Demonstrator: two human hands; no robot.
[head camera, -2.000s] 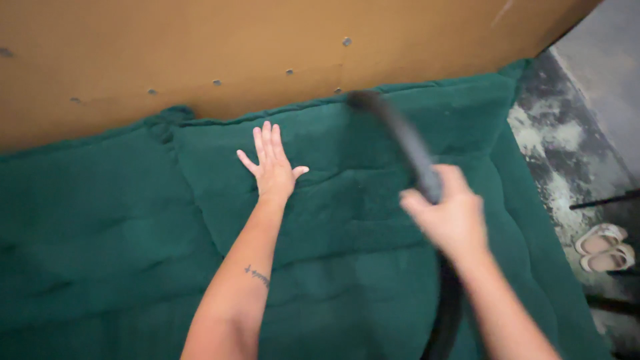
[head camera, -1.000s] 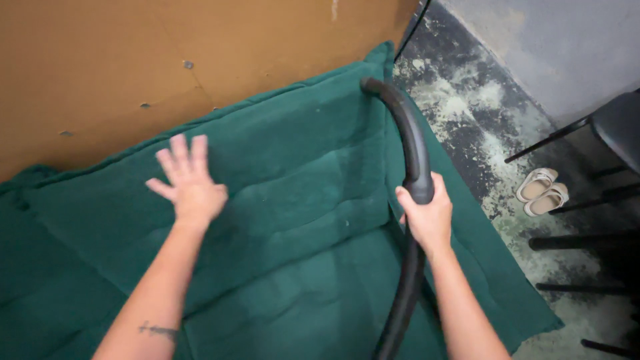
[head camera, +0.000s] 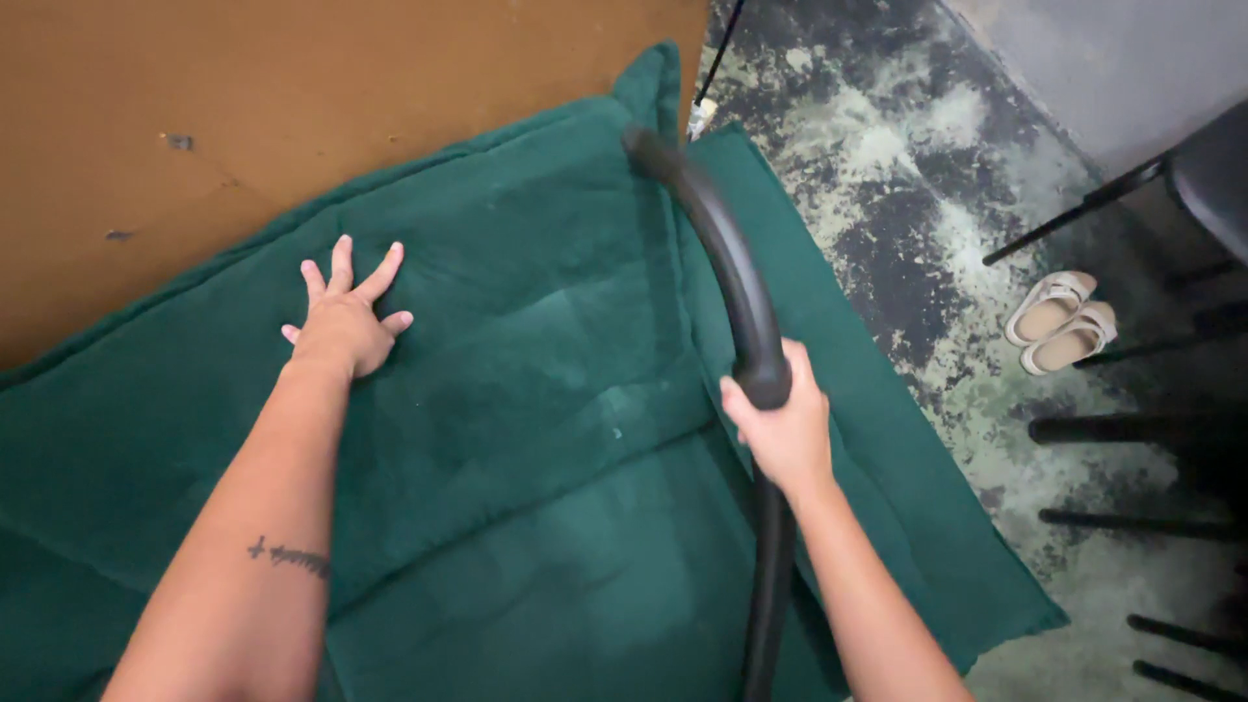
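My right hand (head camera: 790, 419) grips the black curved wand of a vacuum cleaner hose (head camera: 731, 263) at the lower end of its bend. The wand's tip, slightly blurred, is at the upper right corner of the green fabric backrest cushion (head camera: 526, 244), beside its raised edge. My left hand (head camera: 346, 317) lies on the same cushion to the left, fingers spread, holding nothing. Below my right hand the black hose runs down over the green seat (head camera: 526, 585).
Behind the cushion rises a brown panel (head camera: 322, 88). At the right are the mottled floor (head camera: 877, 175), a pair of light sandals (head camera: 1063, 322), a dark chair (head camera: 1209, 185) and several black legs. A grey wall (head camera: 1102, 58) stands at the upper right.
The wand's tip has moved to the cushion's right corner. My left hand stays spread on the cushion, now farther right along it. The view has shifted toward the floor on the right.
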